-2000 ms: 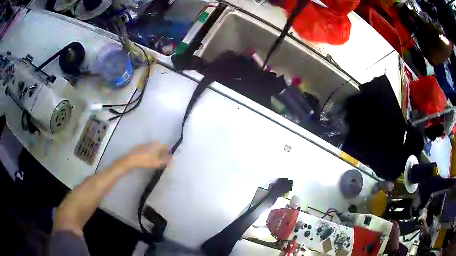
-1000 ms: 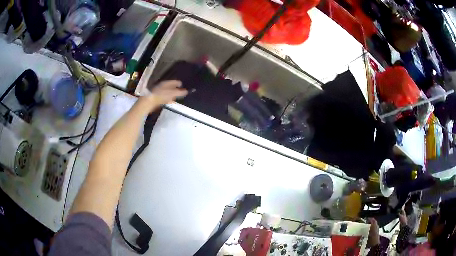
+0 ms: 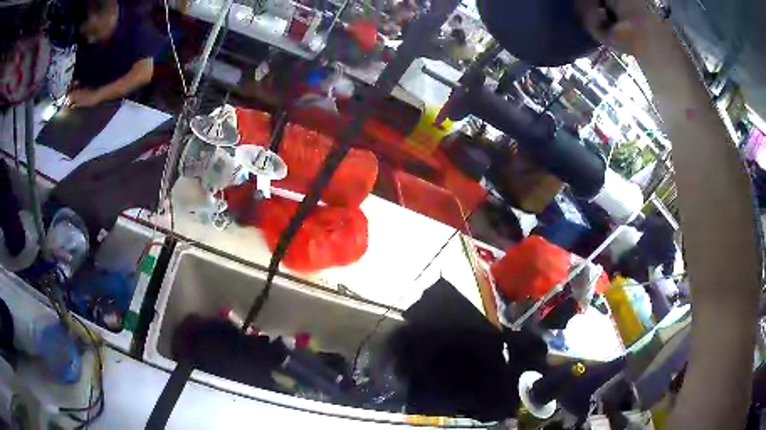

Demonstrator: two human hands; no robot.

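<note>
My right hand (image 3: 617, 29) is raised at the top right, at the edge of a large dark round roll (image 3: 537, 25), cut off by the top edge. Its fingers appear closed on the roll's rim, partly blurred. My left hand is not in view. A black strip (image 3: 174, 393) lies over the front edge of the trough at the lower left. A dark cloth heap (image 3: 227, 348) lies in the pale trough (image 3: 197, 273), beside red-ended cones. A long dark band (image 3: 306, 206) slants from the top down to the trough.
Red bags (image 3: 323, 239) lie behind the trough. Black cloth (image 3: 449, 344) hangs over its right end. A white-disc thread spool (image 3: 536, 395) is at the lower right. A dark cylinder (image 3: 537, 138) crosses the upper right. Another person (image 3: 122, 71) works at a table, upper left.
The view has tilted up and the sewing machines are out of it. The arm over the trough has left the view. My right arm has appeared, raised at the right with the dark roll.
</note>
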